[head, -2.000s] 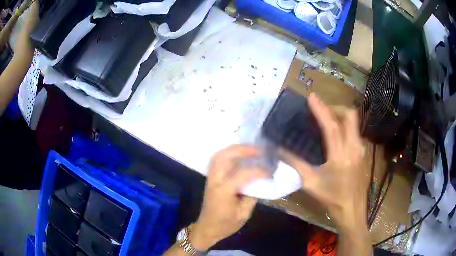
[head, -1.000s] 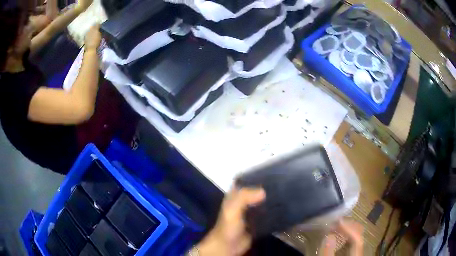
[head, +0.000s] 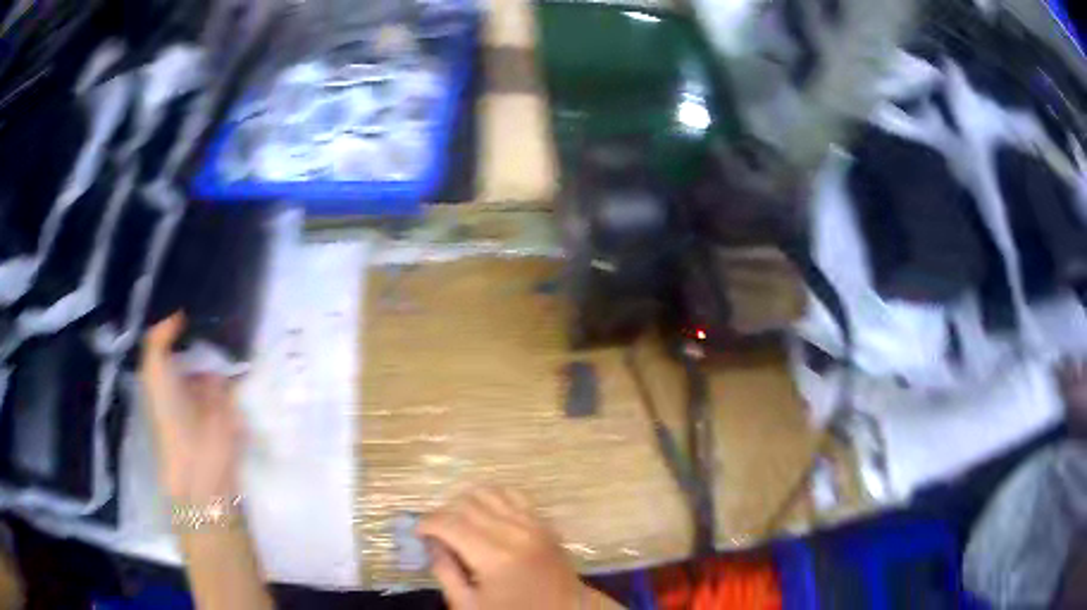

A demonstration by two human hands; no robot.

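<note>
The view is blurred. My left hand (head: 197, 435) is at the left over the white paper sheet (head: 310, 417), its fingertips at the lower edge of a black housing (head: 212, 274). The blur hides whether it grips the housing. My right hand (head: 507, 554) is low in the middle, at the front of the brown cardboard mat (head: 477, 369). A small greyish piece (head: 409, 542) lies at its fingertips. I cannot tell if the fingers hold it.
A blue bin of white ovals (head: 328, 131) is at the back left. The dark fan (head: 626, 256) stands back centre, with cords running forward. A small dark piece (head: 579, 388) lies on the mat. Wrapped housings (head: 912, 215) are at the right. An orange-red bundle (head: 721, 584) is below the edge.
The view has swung right. The housing that my left hand held up is no longer raised; a black housing now lies beyond that hand. My right hand has come onto the mat's front.
</note>
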